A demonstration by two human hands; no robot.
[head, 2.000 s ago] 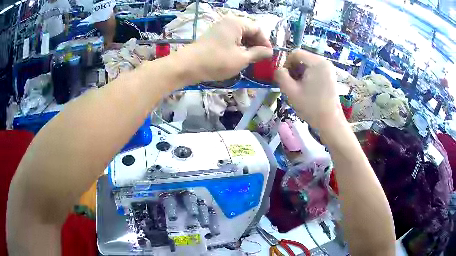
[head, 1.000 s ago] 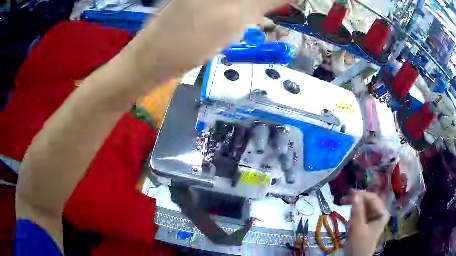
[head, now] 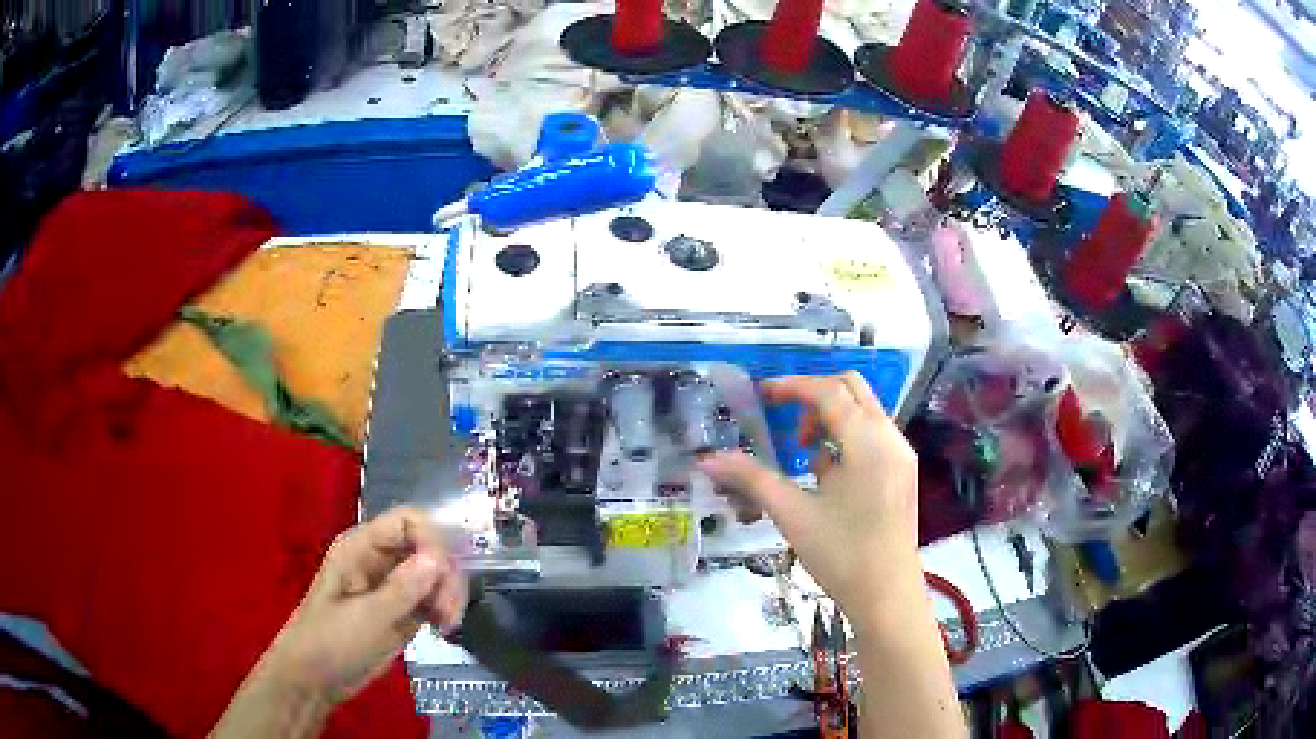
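The white and blue overlock machine (head: 751, 274) stands in front of me. My left hand (head: 390, 585) is at the machine's lower left, by the needle area, with thumb and fingertips pinched together. No thread can be made out between them. My right hand (head: 830, 484) is at the front of the machine beside the grey tension dials (head: 631, 416), thumb and index finger apart, with nothing visible in it. The large red fabric (head: 217, 505) lies left of the machine. A dark strip (head: 549, 671) hangs at the machine front.
Red thread cones (head: 928, 51) stand on black discs behind and to the right. A clear plastic bag (head: 1133, 448) with red scraps lies at the right. Snips (head: 830, 664) and a partly hidden red scissor handle (head: 955, 614) lie near my right forearm. An olive strip (head: 253, 368) lies on the orange board (head: 339, 311).
My left hand has come down from high above the machine to its lower left front. My right hand has moved from the right side to the tension dials. The view has shifted.
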